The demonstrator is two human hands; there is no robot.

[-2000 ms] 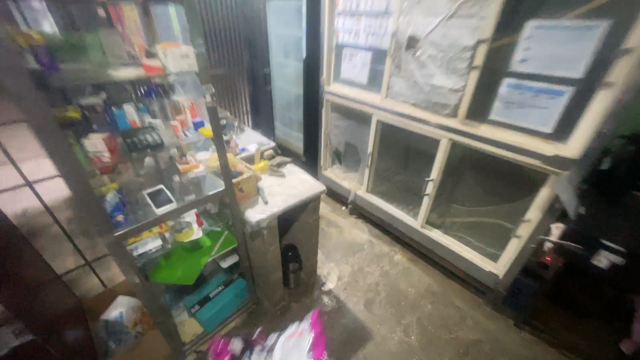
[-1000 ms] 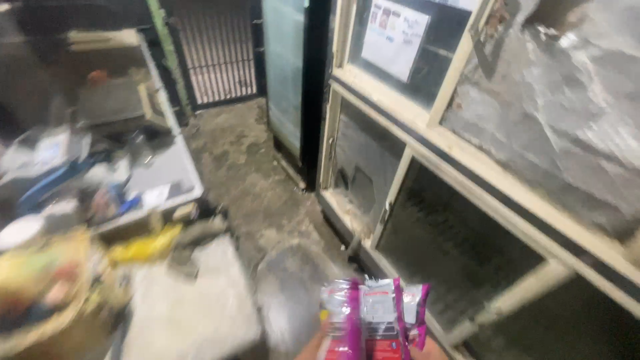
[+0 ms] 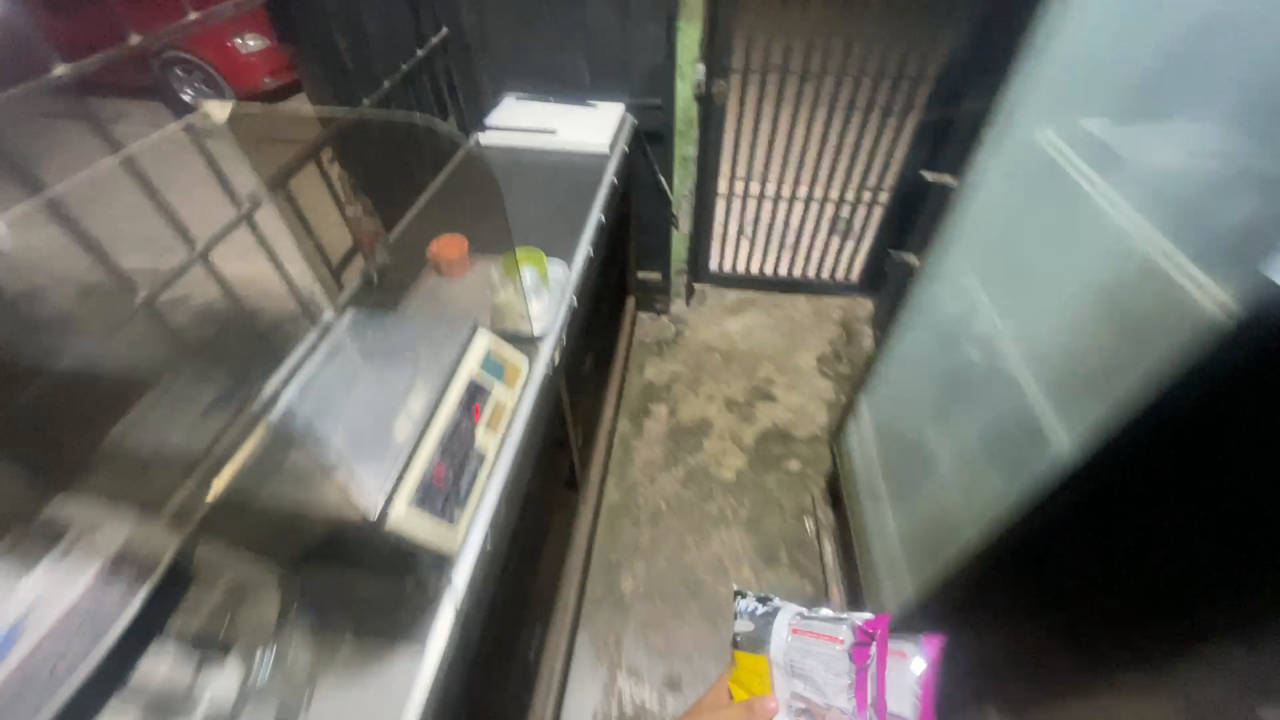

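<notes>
Several silver plastic packets with magenta edges [image 3: 825, 660], one of them partly black and yellow, show at the bottom, right of centre. My left hand [image 3: 735, 700] grips them at their left side, with only the thumb and part of the hand showing. My right hand is out of the frame or hidden behind the packets. Left of them, on the counter, is a weighing scale [image 3: 460, 440] with red lit digits and a metal pan.
A long counter [image 3: 545, 205] with a glass guard runs along the left, bearing an orange container [image 3: 448, 255], a green-rimmed container [image 3: 527, 265] and white paper [image 3: 550, 122]. A concrete aisle [image 3: 720, 430] leads to a barred gate [image 3: 810, 170]. A glass-fronted cabinet [image 3: 1020, 300] stands on the right.
The view has moved forward and turned left, from the framed cabinets to the aisle and the counter with the scale. The packets are still held low in the view.
</notes>
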